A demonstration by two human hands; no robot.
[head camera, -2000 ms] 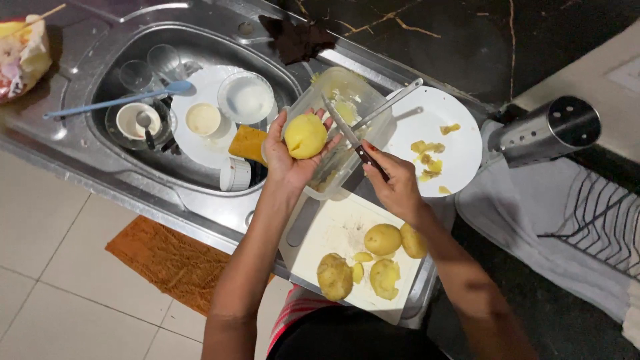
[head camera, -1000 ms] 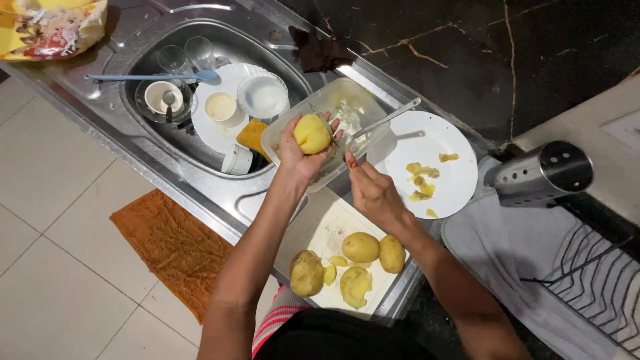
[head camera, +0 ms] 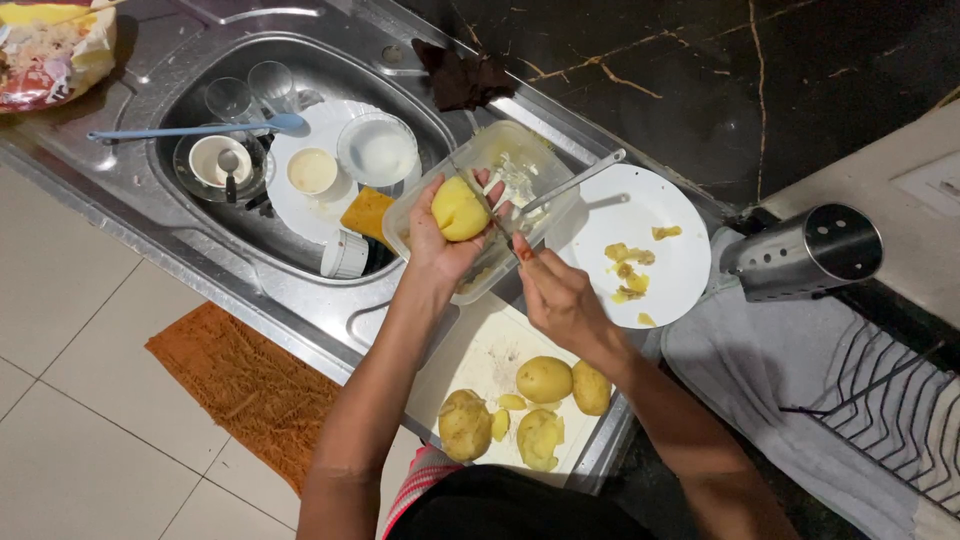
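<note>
A peeled yellow potato (head camera: 459, 208) lies in the palm of my left hand (head camera: 442, 240), above a clear plastic container (head camera: 420, 199). My right hand (head camera: 562, 300) grips a knife (head camera: 491, 214), whose blade lies along the right side of the potato. White chopped food (head camera: 517, 184) and a metal utensil (head camera: 574, 180) are in the container. Below my hands, several potatoes (head camera: 544, 379) and cut pieces rest on a white cutting board (head camera: 480, 345). To the right, a white plate (head camera: 675, 277) holds potato peelings (head camera: 630, 262).
On the left, a steel sink (head camera: 176, 97) holds dishes, glasses, a blue spoon (head camera: 187, 130) and a yellow sponge (head camera: 367, 214). A perforated steel holder (head camera: 802, 251) and a dish rack (head camera: 892, 405) on a grey cloth (head camera: 720, 360) are at right. An orange mat (head camera: 247, 382) lies on the floor.
The knife was tilted beside the potato two seconds ago; now its blade lies against the potato's right side. The left hand still holds the potato. The view has shifted somewhat.
</note>
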